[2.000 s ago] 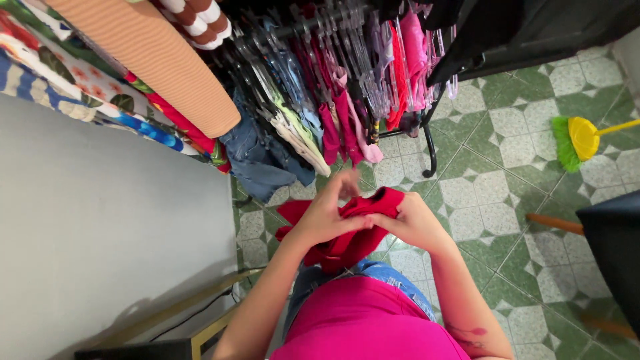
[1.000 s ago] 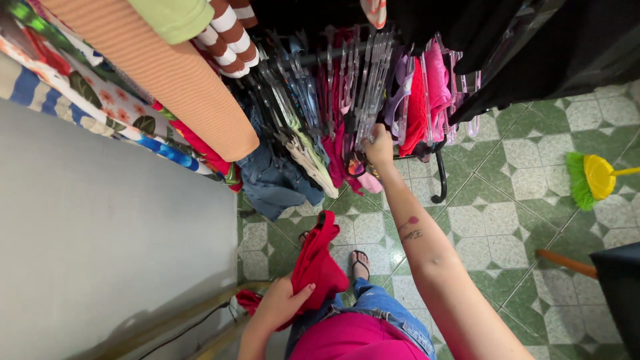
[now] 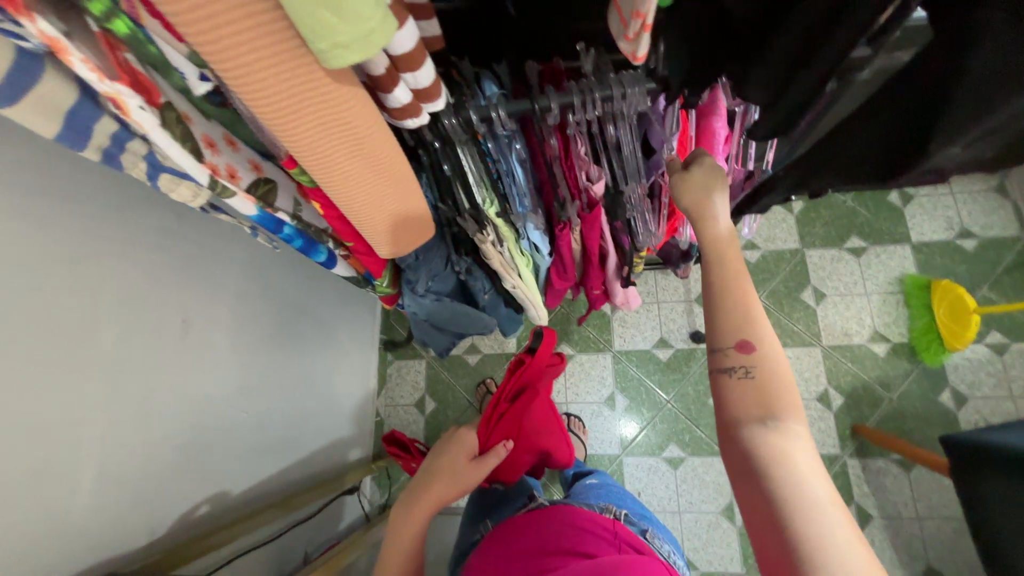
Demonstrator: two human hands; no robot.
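Observation:
A folded red garment is held in my left hand, low in front of my body. My right hand reaches out to the lower rack, its fingers bent at the pink and red clothes on clear hangers; whether it grips one of them cannot be told. Left of that hand, several clear plastic hangers hang close together on the dark rail. Magenta and light pink garments hang beside them, then pale green, beige and denim ones.
Patterned clothes and a ribbed peach garment hang at upper left beside a grey wall. Black cloth hangs at upper right. A yellow and green broom lies over the tiled floor at right, near a dark piece of furniture.
Both hands were together on the red garment at first. My left hand has kept it, while my right hand has reached to the rack and then moved right along the hangers.

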